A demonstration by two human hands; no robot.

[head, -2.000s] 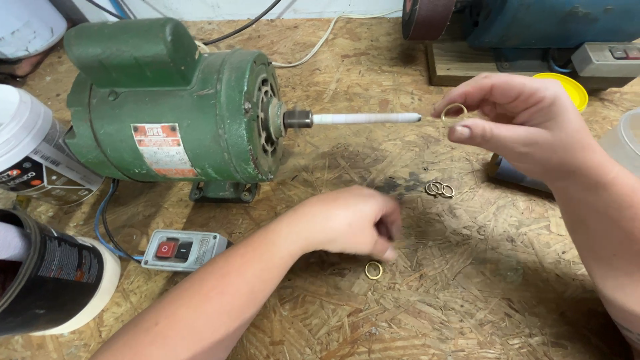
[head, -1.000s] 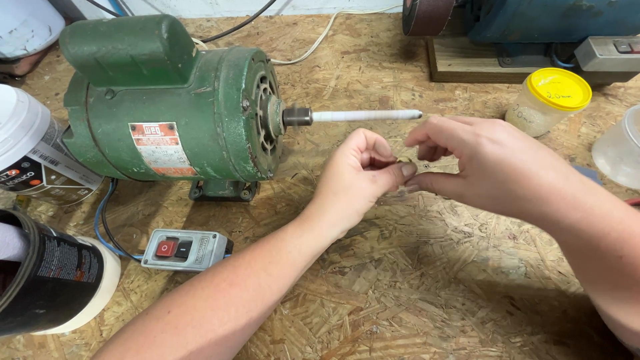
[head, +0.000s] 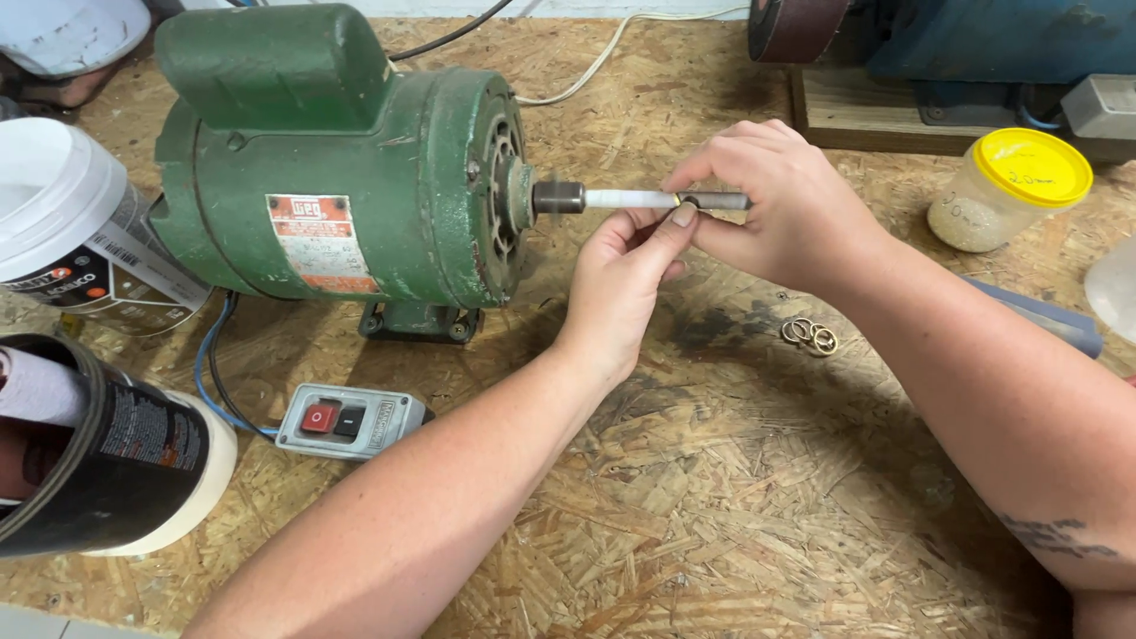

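A green electric motor (head: 328, 169) stands at left, with a spindle (head: 621, 199) reaching right from its chuck, white near the chuck and dark grey toward the tip. My left hand (head: 635, 266) is below the spindle, its thumb and fingers pinched at a thin gold-coloured ring (head: 679, 200) around it. Above and right of that spot, my right hand (head: 772, 204) has its fingers bent around the spindle's grey part, touching at the ring too; its palm side is hidden. Several metal rings (head: 812, 336) lie together on the board below my right wrist.
The motor's switch box (head: 351, 421) sits before it, with cables behind. White (head: 62, 204) and black (head: 124, 444) buckets stand left. A yellow-lidded jar (head: 1007, 191), a clear container (head: 1114, 288) and a dark blue-grey sheet (head: 1038, 315) are at right. A blue machine (head: 985, 44) is at back right.
Both hands have moved up to the spindle from the spot below its tip, where they were pinched together. Two seconds ago they were apart, my right hand with a ring by the tip.
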